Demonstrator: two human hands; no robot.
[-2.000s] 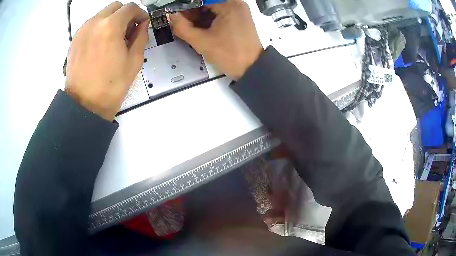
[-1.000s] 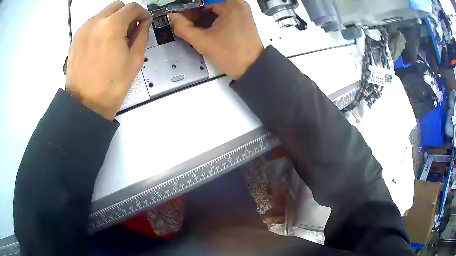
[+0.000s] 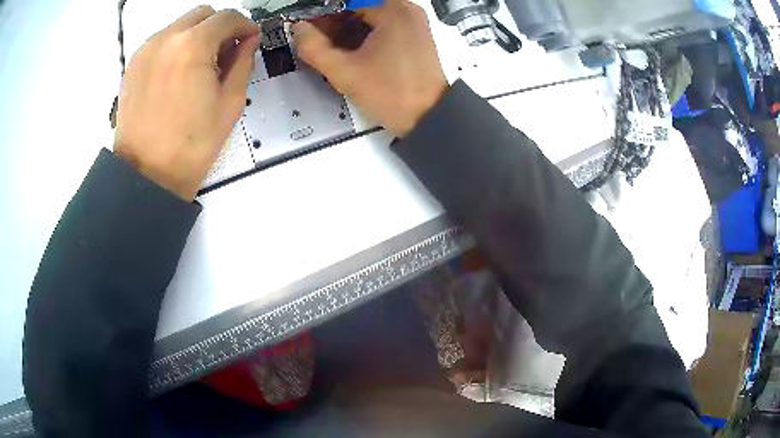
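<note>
My left hand [image 3: 184, 94] is bare, at the left of the needle and presser foot area [image 3: 275, 32], thumb and index fingertips brought together. My right hand [image 3: 381, 64] is at the right of the same area, its thumb and finger pinched close to the small metal parts. Any thread between the fingertips is too fine to make out. The flat silver needle plate [image 3: 299, 120] lies in the white bed just below the hands, with a dark opening above it. The upper ends of the needle parts are cut off by the frame's top edge.
A grey ruler strip [image 3: 342, 295] runs along the table's front edge. A round metal part [image 3: 479, 24] and the grey machine body [image 3: 633, 21] are at the upper right. White fabric [image 3: 663, 248] lies at the right. A red basket [image 3: 248, 385] shows below the table. Blue bins stand far right.
Both hands stay almost in place, with only slight shifts at the fingertips. The machine parts at the upper right appear slightly shifted in the view.
</note>
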